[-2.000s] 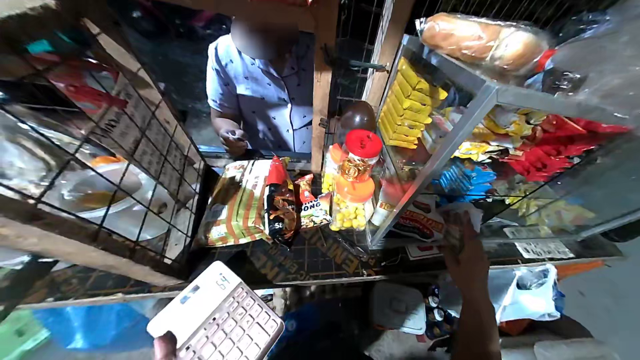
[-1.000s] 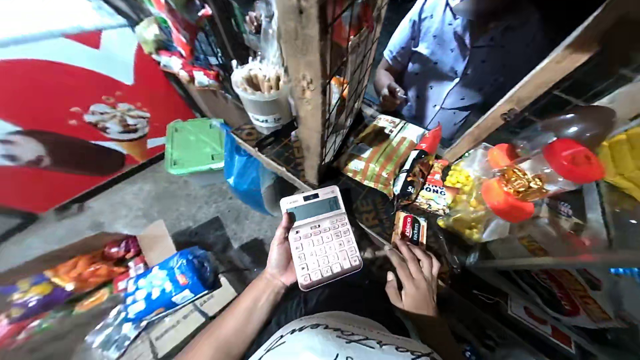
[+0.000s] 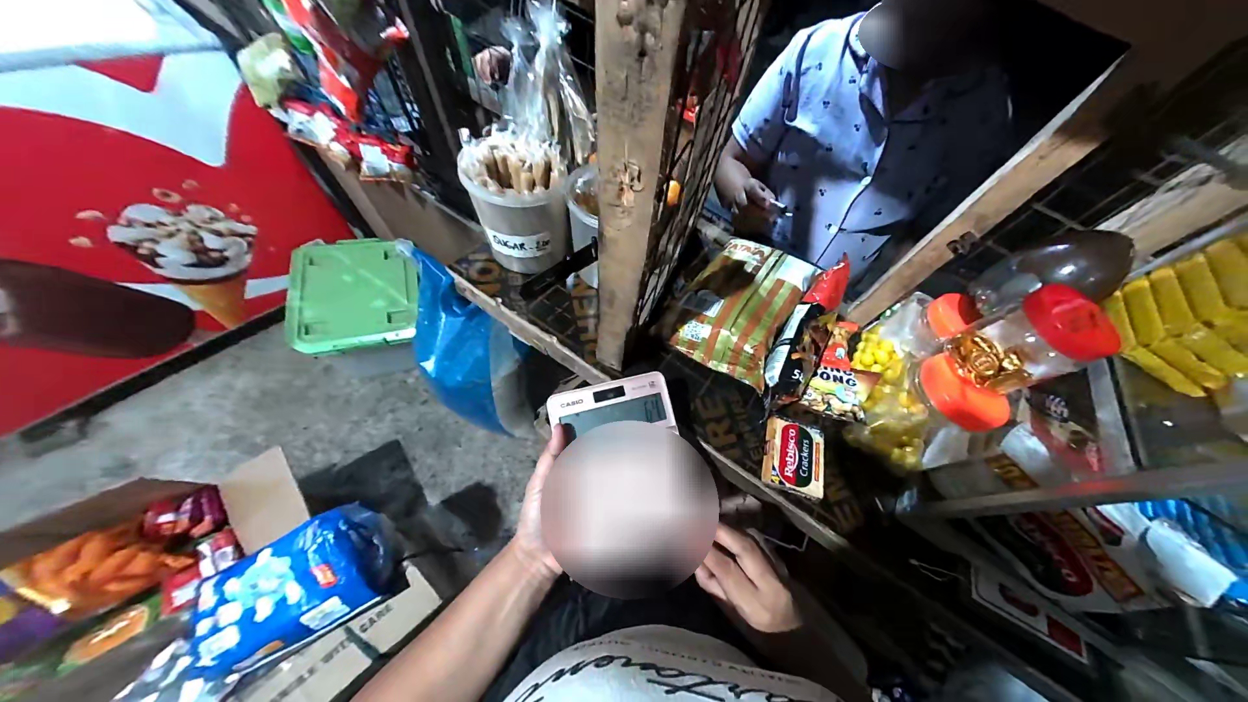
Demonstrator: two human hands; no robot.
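My left hand [image 3: 542, 512] holds a pink Casio calculator [image 3: 612, 402] from its left side; a round blur hides the keys. At the lower right edge of the blur is my right hand [image 3: 751, 585], with its fingers bent; whether it touches the calculator cannot be told. A Rebisco crackers pack [image 3: 795, 456] lies on the counter, right of the calculator. Behind it are a small snack pack [image 3: 837, 385], a dark pouch [image 3: 795, 341] and a large striped snack bag [image 3: 743, 307].
A person [image 3: 868, 127] stands beyond the counter. Jars with red and orange lids [image 3: 1071, 320] stand at right. A wooden post [image 3: 629, 185], a tub of wrapped sticks [image 3: 517, 214], a blue plastic bag [image 3: 463, 351], a green-lidded box [image 3: 353, 297] and a carton of goods [image 3: 419, 609] are at left.
The crackers pack now shows fully on the counter; my right hand, beside it a second ago, has drawn back toward my body. The view swung left from two seconds ago.
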